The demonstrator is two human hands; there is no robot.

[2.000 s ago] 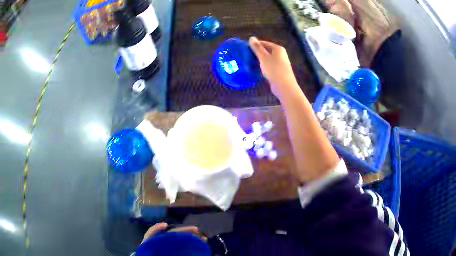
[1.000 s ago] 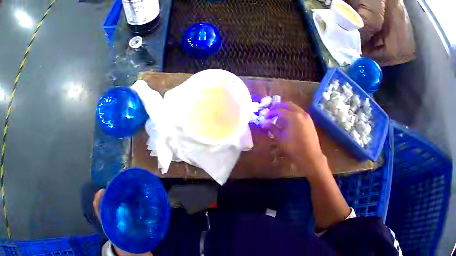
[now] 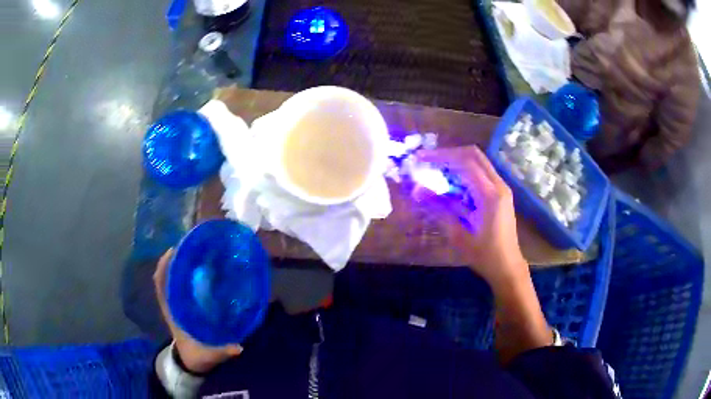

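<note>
My left hand (image 3: 191,347) holds an open blue half shell (image 3: 220,282) at the lower left, its hollow facing up. My right hand (image 3: 485,204) is over the brown work board (image 3: 421,241), its fingers around a brightly glowing violet-white LED module (image 3: 431,179). Glare hides part of the fingertips. Several small white modules (image 3: 405,146) lie just left of the fingers. The white glue pot (image 3: 329,146), pale yellow inside, stands on a crumpled white cloth (image 3: 323,226) left of them.
A blue tray (image 3: 588,222) of white modules is at the right. Blue balls are on the bench left (image 3: 183,148), the mesh belt (image 3: 390,51) and the right side (image 3: 575,111). Blue crates (image 3: 651,273) stand lower right. A person in a brown sleeve (image 3: 635,78) sits upper right.
My right hand has left the ball on the belt and come down to the modules; a module now glows brightly in its fingers. My left hand has raised the half shell into fuller view.
</note>
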